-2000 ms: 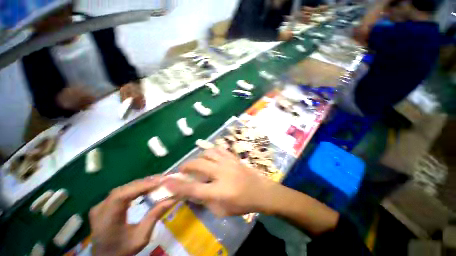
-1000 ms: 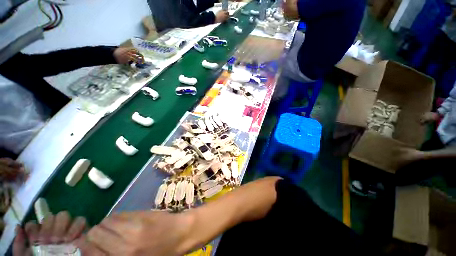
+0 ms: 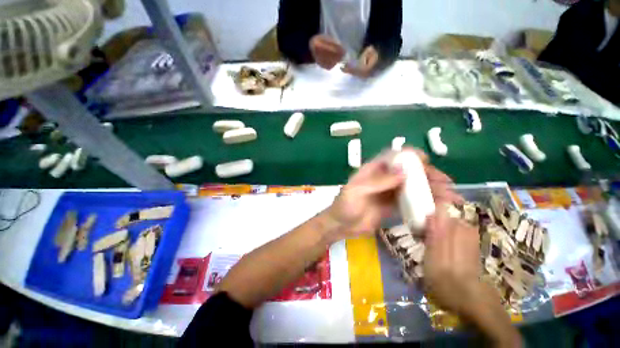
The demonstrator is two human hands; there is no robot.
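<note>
A smooth white closed unit [image 3: 415, 189] is held up over the bench, with no insides visible. My left hand [image 3: 370, 190] grips its left side near the upper end. My right hand [image 3: 452, 238] is at its right side and lower end, slightly blurred, with fingers also behind the upper right. A pile of beige covers [image 3: 506, 248], some with dark patches, lies on the bench behind and to the right of my right hand. My hands and the unit hide part of the pile.
A blue tray [image 3: 178, 234] with beige covers is at the left. The green conveyor belt [image 3: 285, 155] crosses beyond the bench, bearing several white units. A metal post [image 3: 102, 132] and a fan [image 3: 44, 41] are at upper left. A person [image 3: 340, 37] works across the belt.
The view has swung left and become level, so the tray and fan now show. Both hands with the white unit have moved from the lower left edge to the picture's middle.
</note>
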